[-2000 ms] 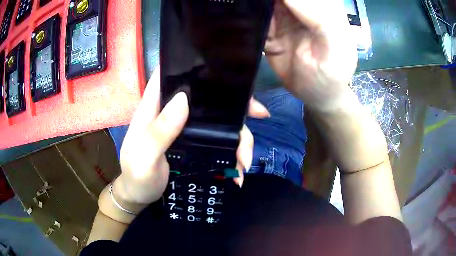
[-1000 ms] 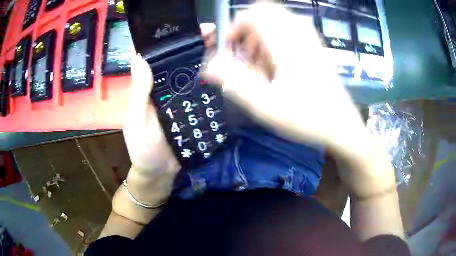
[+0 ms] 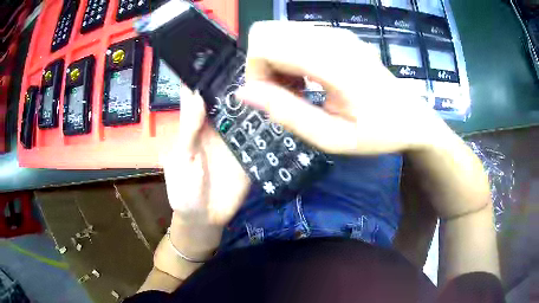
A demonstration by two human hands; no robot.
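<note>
An open black flip phone (image 3: 269, 148) is tilted in front of me, its keypad half toward my lap and its upper half with a 4G LTE mark toward the upper left. My left hand (image 3: 204, 154) holds the phone from its left side and below. My right hand (image 3: 337, 89) is over the phone's right side near the hinge, fingers bent and slightly blurred. Its fingertips are near the navigation ring. Whether they grip the phone or only touch it cannot be told.
A red tray (image 3: 118, 142) with rows of black phones lies at the left. A sheet of black-framed films (image 3: 405, 56) lies on the green bench mat (image 3: 496, 89) beyond my right hand. Crumpled clear film (image 3: 493, 171) is at the right, brown cardboard (image 3: 97, 207) lower left.
The phone has turned and its upper half now leans to the upper left. The keypad has come into fuller view since the first frame. My right hand has moved from beside the phone to over it.
</note>
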